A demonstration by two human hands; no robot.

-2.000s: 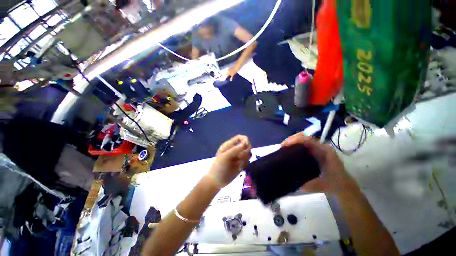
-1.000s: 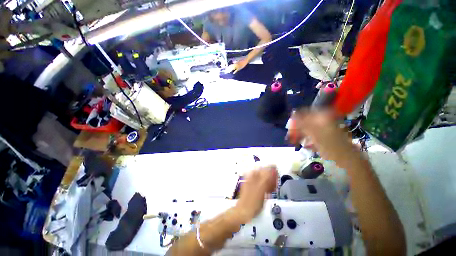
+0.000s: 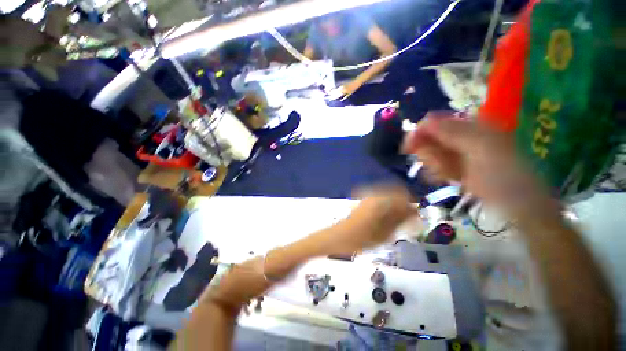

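My left hand (image 3: 391, 209) is blurred over the far side of the white sewing machine (image 3: 429, 301), its fingers curled near the right end. My right hand (image 3: 456, 154) is raised above and beyond the machine, blurred, fingers bent close together. Whether either hand holds thread or anything small cannot be seen. A dark thread cone with a pink top (image 3: 386, 137) stands upright just left of my right hand, apart from it. Another dark cone (image 3: 443, 234) lies on its side behind the machine's right end.
Curved dark pieces (image 3: 192, 281) and a pale cloth heap (image 3: 127, 257) lie at left. Dark cloth (image 3: 309, 168) covers the surface beyond the table. A green bag (image 3: 566, 89) and red cloth (image 3: 504, 86) hang at upper right. A person's arm (image 3: 371, 72) works at another machine opposite.
The dark item my right hand held two seconds ago is no longer in it. Since one second ago, my left hand has moved up and right; my right hand has risen slightly.
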